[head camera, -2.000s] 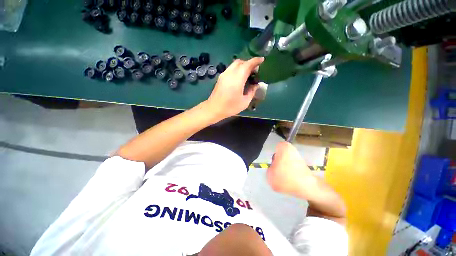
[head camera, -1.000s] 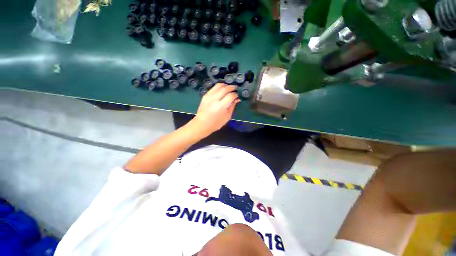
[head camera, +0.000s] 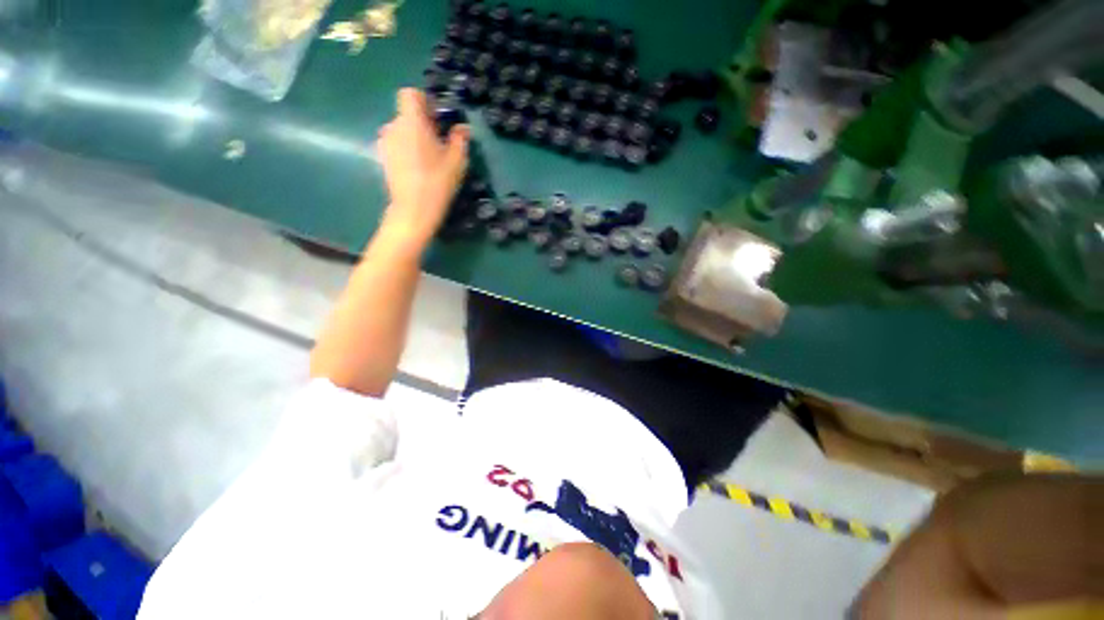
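My left hand [head camera: 418, 158] is at the near left end of the neat rows of black round parts [head camera: 557, 91]. Its thumb and fingers are bent around one or more black parts; blur hides whether one is gripped. A loose group of black parts with grey ring-like ends [head camera: 575, 236] lies nearer the table edge. The silver metal block [head camera: 726, 285] of the green press [head camera: 932, 158] is right of them, with no hand on it. My right hand is out of the picture; only part of that arm shows, blurred, at bottom right.
A clear plastic bag [head camera: 260, 42] and a small gold-coloured pile [head camera: 363, 24] lie at the far left of the green table. A flat silver plate [head camera: 809, 91] is behind the block. Blue bins [head camera: 103, 569] stand on the floor at lower left.
My left hand has moved from the press block, past the loose group, left to the rows. My right hand has left the lever rod and gone out of view. The view has shifted left.
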